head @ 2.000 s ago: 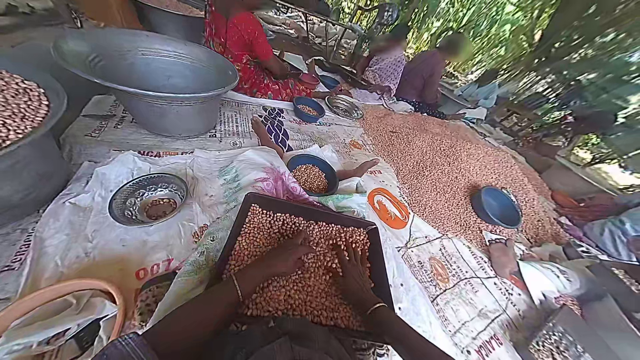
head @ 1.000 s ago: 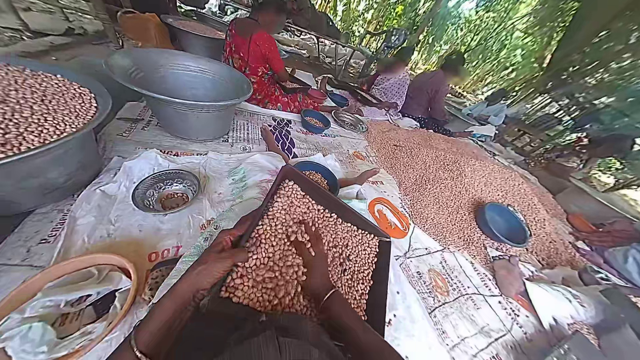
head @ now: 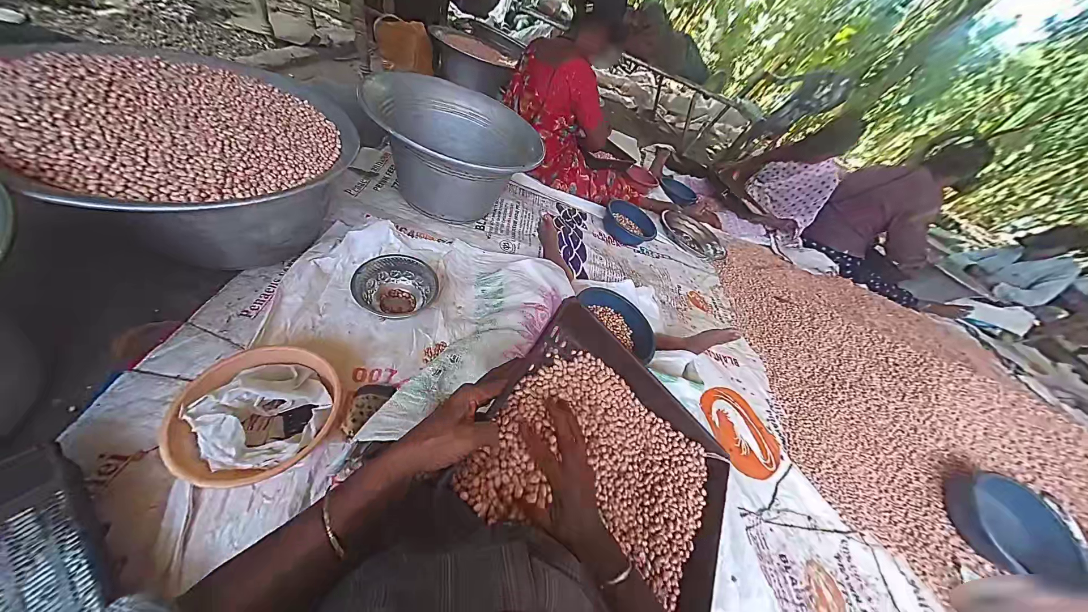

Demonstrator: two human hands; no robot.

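A dark rectangular tray (head: 718, 510) full of shelled peanuts (head: 629, 433) rests tilted at my lap. My left hand (head: 459, 425) grips the tray's left edge. My right hand (head: 565, 476) lies on the peanuts, its fingers somewhat spread, with nothing clearly held in them. Just beyond the tray's far corner is a blue bowl (head: 642, 327) with some peanuts in it. A patterned metal bowl (head: 361, 285) with a few reddish nuts stands on white sacking to the left. Nearer to me, an orange-brown round basin (head: 170, 433) holds crumpled white plastic.
A large metal basin (head: 255, 229) heaped with peanuts and a deep metal tub (head: 450, 170) stand at the upper left. A wide peanut pile (head: 892, 382) spreads over the right, with a blue basin (head: 1003, 518) on it. Several people sit beyond, one in red (head: 561, 102).
My left hand has moved from the peanuts to the tray's left edge, and the tray has turned and tilted. My right hand remains among the peanuts. The view has swung left.
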